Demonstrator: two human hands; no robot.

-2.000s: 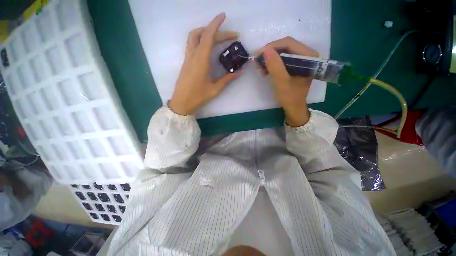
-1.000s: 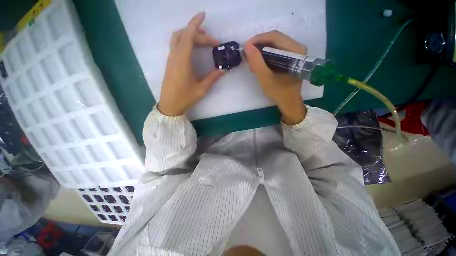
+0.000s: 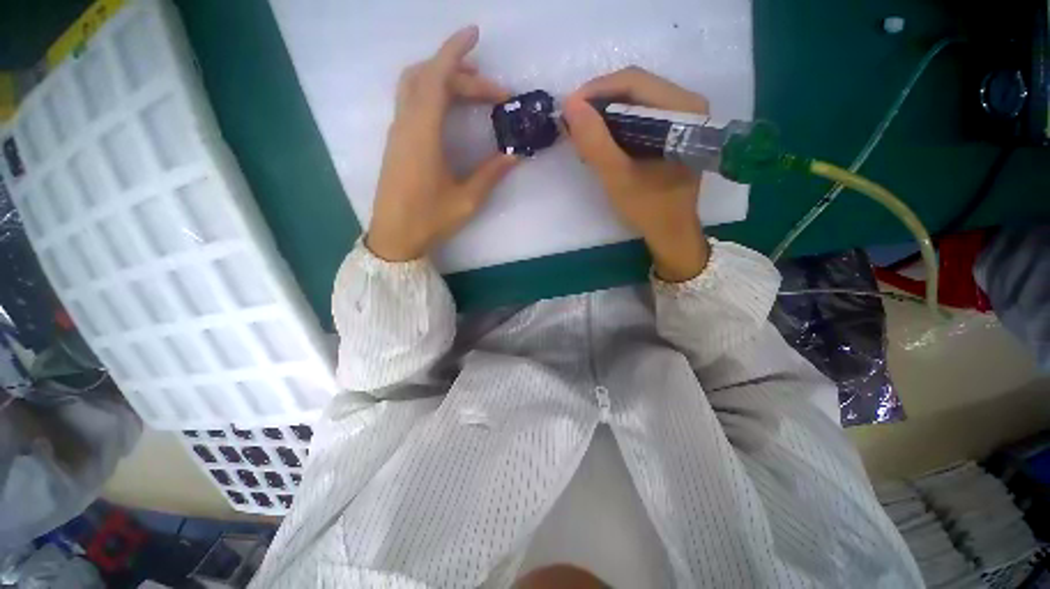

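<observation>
My left hand (image 3: 428, 150) holds a small black rounded-square housing (image 3: 526, 123) between thumb and fingers, over the white work paper (image 3: 553, 219). Small pale details show on the housing's face. My right hand (image 3: 640, 161) grips a dark dispensing syringe (image 3: 668, 132) with a pale label, like a pen, nearly level. Its front end is at the housing's right side; whether the tip touches is too small to tell. A green adapter (image 3: 750, 152) sits at the syringe's rear, and a yellowish air hose (image 3: 881, 198) curves from it to the right.
A large white blister tray (image 3: 173, 219) with mostly empty pockets lies left; another tray below it holds black housings (image 3: 248, 466). A black box with a round gauge (image 3: 1004, 92) and a small white piece (image 3: 893, 24) are at upper right. A shiny black bag (image 3: 846, 334) is below the green bench edge.
Since two seconds ago, both hands, the housing and the syringe have shifted slightly left in view, and the housing is turned a little. Since one second ago, little has changed.
</observation>
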